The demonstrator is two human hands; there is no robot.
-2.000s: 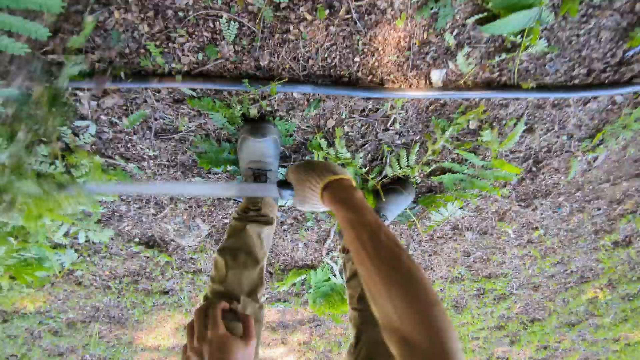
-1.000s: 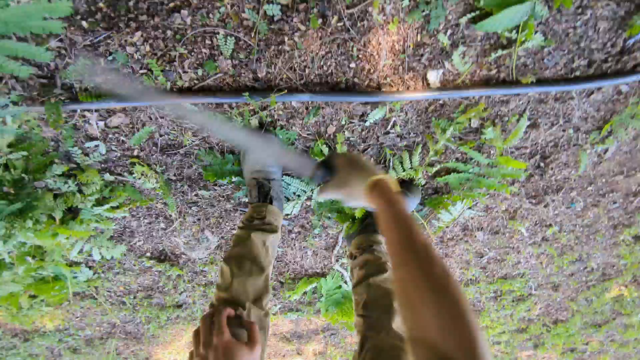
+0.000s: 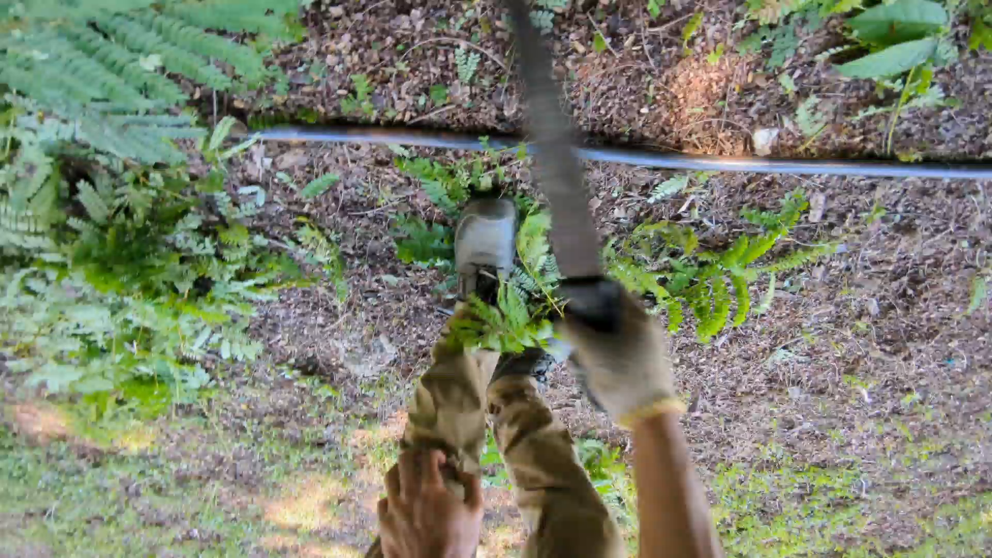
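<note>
My right hand [image 3: 620,349], in a pale knit glove with a yellow cuff, grips the black handle of a machete. The long blade [image 3: 562,170] points away from me, slightly blurred, and crosses above a hose or pipe lying on the ground. Bare, my left hand [image 3: 434,496] rests on the left leg of the khaki trousers [image 3: 453,387], near the knee; its fingers are bent. A grey boot [image 3: 486,236] stands just left of the blade, with fern fronds [image 3: 511,314] around and over it. The other boot is mostly hidden behind fronds and the gloved hand.
A bluish hose or pipe [image 3: 775,165] runs across leaf-littered ground ahead. Dense ferns [image 3: 139,256] fill the left side, and a smaller fern [image 3: 721,279] grows right of the gloved hand. A pale stone [image 3: 765,141] lies beyond the hose. Broad leaves [image 3: 899,39] stand at upper right.
The machete has swung from pointing left to pointing away from me. My right foot has moved inward, toward the left one. My left hand stays on the leg.
</note>
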